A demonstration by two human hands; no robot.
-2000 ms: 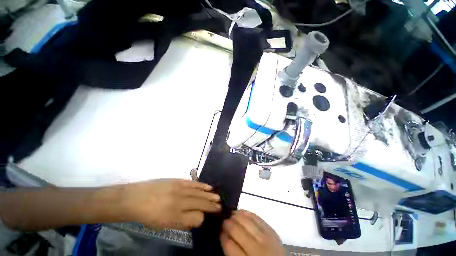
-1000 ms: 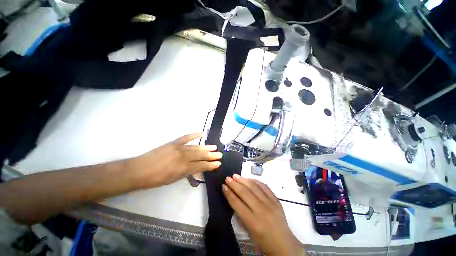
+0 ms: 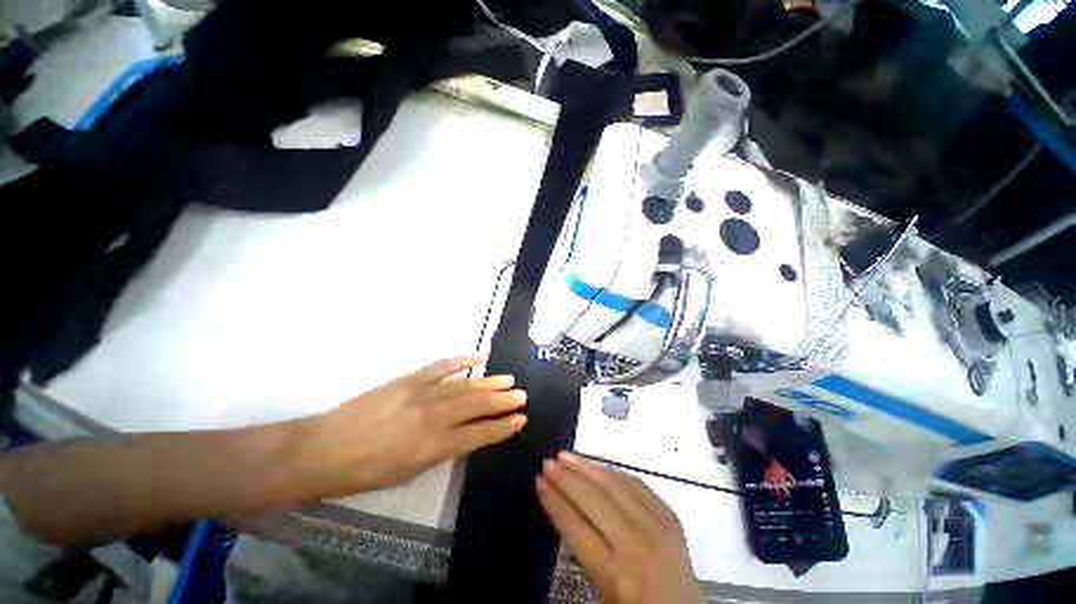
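Observation:
A long black fabric strip (image 3: pixel 519 460) runs from the table's front edge, past the needle area of the white sewing machine (image 3: pixel 737 266), to the back. My left hand (image 3: pixel 425 422) lies flat on the strip's left edge, fingertips just in front of the machine head. My right hand (image 3: pixel 619 525) rests with its fingertips on the strip's right edge, nearer the front. Both hands press on the strip with fingers extended and do not pinch it. The needle and presser foot are hidden beneath the head.
A smartphone (image 3: pixel 785 484) lies in front of the machine arm. A pile of black pieces (image 3: pixel 224 130) covers the back left of the table. A grey post (image 3: pixel 699 127) stands on the machine head. A measuring tape (image 3: pixel 354 537) runs along the front edge. Something blue shows below.
Since one second ago, both hands have moved slightly toward the front edge. Two seconds ago they were close together lower on the strip; now they are apart and farther up it.

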